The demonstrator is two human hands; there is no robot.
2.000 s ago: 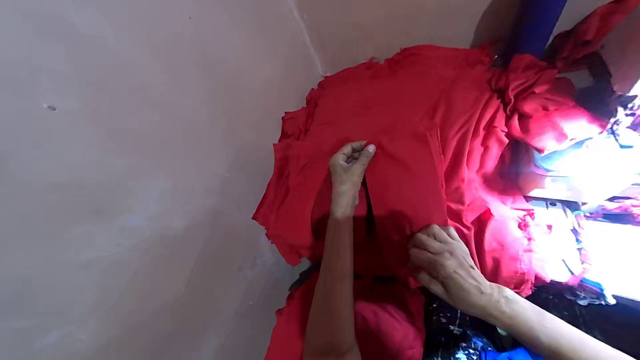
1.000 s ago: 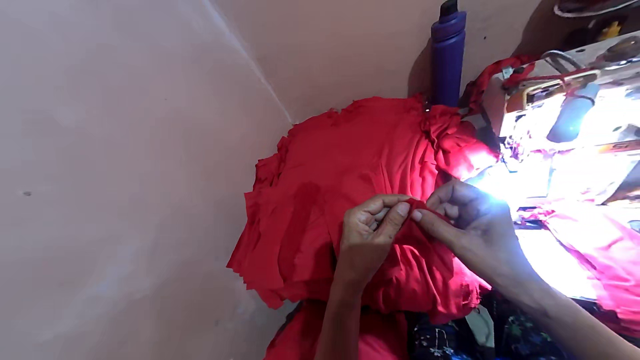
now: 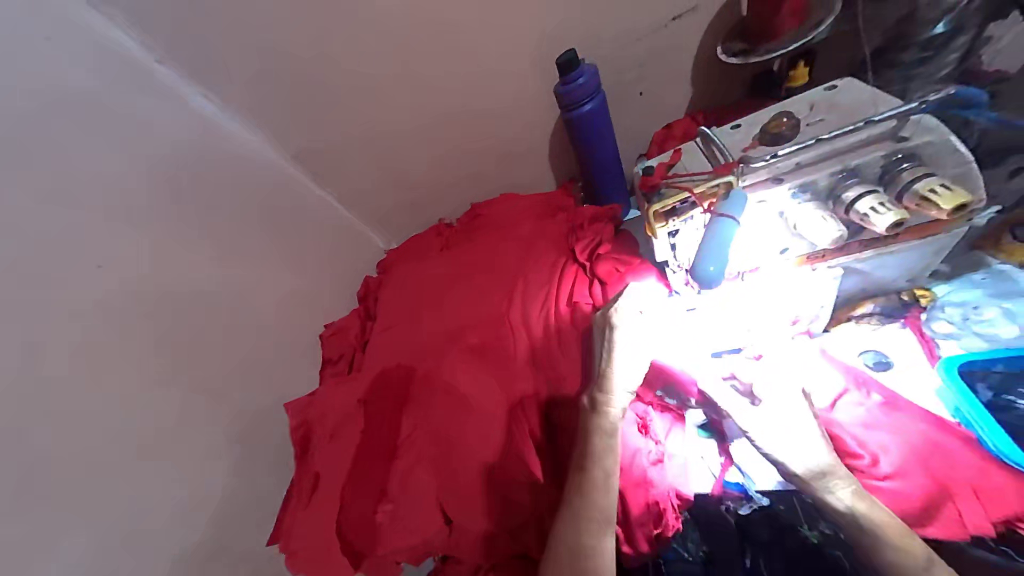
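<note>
Bright lamp light washes out both hands beside an overlock sewing machine [image 3: 848, 192]. My left hand [image 3: 628, 344] is at the right edge of a large pile of red fabric [image 3: 464, 344], close to the machine's needle area; its fingertips are lost in the glare. My right hand [image 3: 768, 408] lies over the lit machine bed, with red cloth [image 3: 664, 384] between the two hands. Whether either hand grips that cloth cannot be made out. Another red fabric piece [image 3: 904, 448] lies on the bed, right of my right hand.
A purple bottle [image 3: 594, 136] stands behind the pile, against the wall. A blue-rimmed container [image 3: 952, 384] is at the right edge. Tension dials [image 3: 872, 206] and a metal rod [image 3: 848, 128] project from the machine. A thread cone [image 3: 776, 20] sits at the top.
Both hands have moved right, from over the red pile to the lit machine bed. One second ago they pinched red cloth together above the pile. The view has shifted right.
</note>
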